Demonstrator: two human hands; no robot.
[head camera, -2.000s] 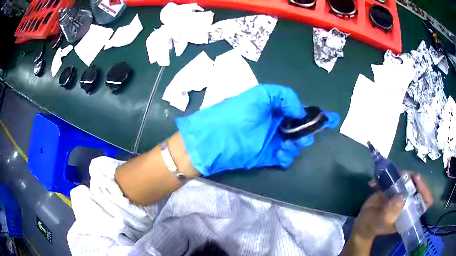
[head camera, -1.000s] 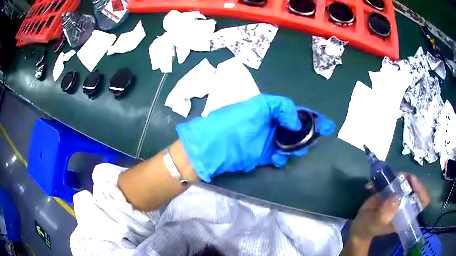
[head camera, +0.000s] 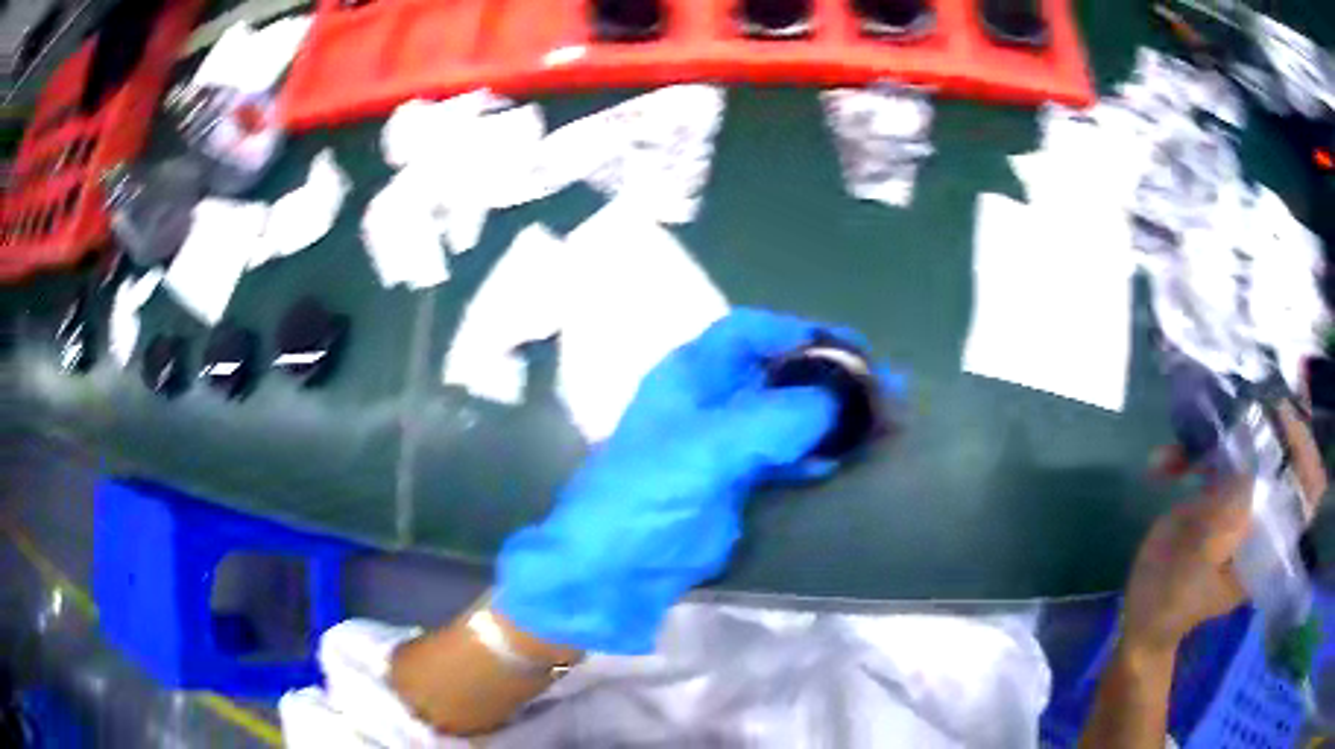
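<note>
My left hand (head camera: 688, 468), in a blue nitrile glove, grips a round black unit (head camera: 838, 403) with a silver rim above the green mat. The fingers cover part of the unit. My bare right hand (head camera: 1223, 549) holds the clear, pen-like electric screwdriver (head camera: 1271, 512) at the far right, beside the crumpled foil. The tool's dark nose is blurred and its green rear end points down. The unit and the tool are far apart. The whole picture is blurred.
A red-orange tray (head camera: 703, 62) with black discs lies along the back. White paper (head camera: 1047, 300) and crumpled foil (head camera: 1215, 220) lie right, more white paper (head camera: 630, 293) centre-left. Loose black units (head camera: 308, 340) are at left. A blue stool (head camera: 154, 578) stands below the bench edge; a blue basket (head camera: 1237, 688) is lower right.
The view has shifted and tilted. My left hand has turned the unit and moved it slightly. My right hand has moved up and right with the screwdriver, close to the foil.
</note>
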